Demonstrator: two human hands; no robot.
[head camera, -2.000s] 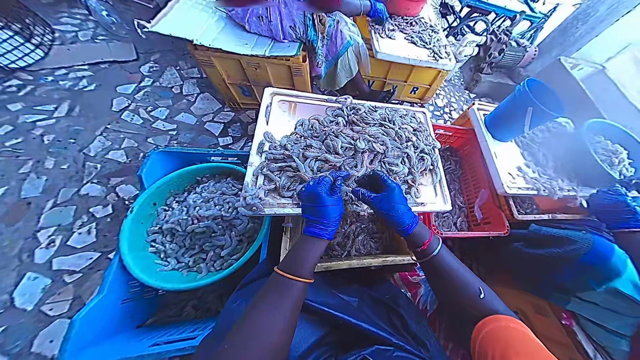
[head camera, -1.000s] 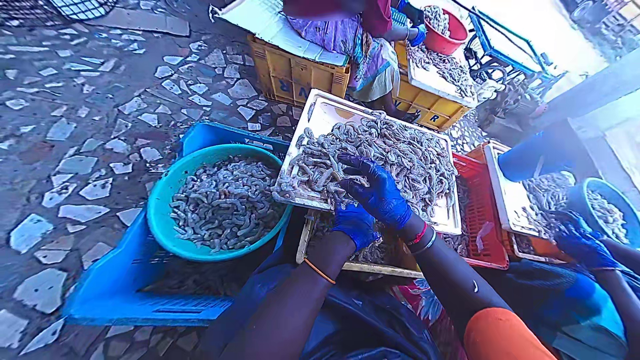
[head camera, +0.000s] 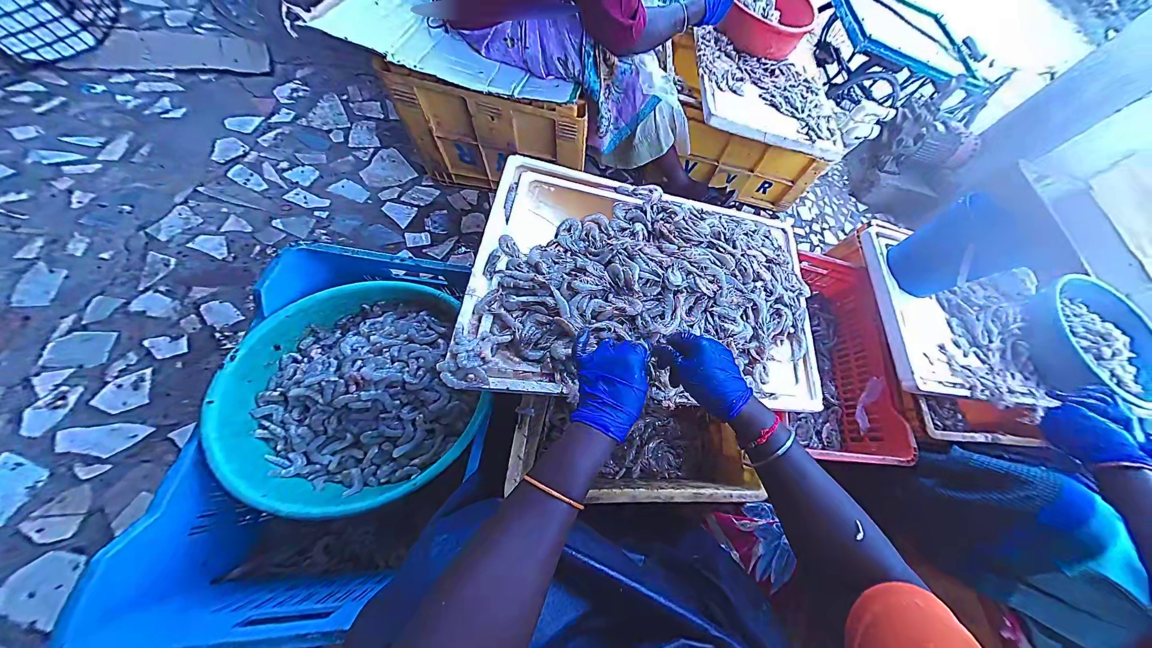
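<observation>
My left hand (head camera: 612, 382), in a blue glove, is at the near edge of a white tray (head camera: 531, 184) heaped with raw shrimp (head camera: 648, 270). Close to its right, my right hand (head camera: 706, 373), gloved alike, has its fingers bent toward the left one. Something small, seemingly a shrimp, lies between the fingertips, but which hand grips it is unclear. Under the tray's near edge sits a box (head camera: 630, 493) with shrimp parts in it. A teal basin (head camera: 220, 423) of shrimp stands to the left on a blue crate (head camera: 135, 576).
A red crate (head camera: 868, 387) adjoins the tray on the right. Beyond it are another white tray (head camera: 909, 315), a blue tub (head camera: 945, 243) and a co-worker's gloved hand (head camera: 1093, 427). Across from me, another person sits by yellow crates (head camera: 486, 126) and a red basin (head camera: 774, 31).
My right hand has moved back from over the shrimp heap to the tray's near edge. My left hand has moved up beside it from below the edge.
</observation>
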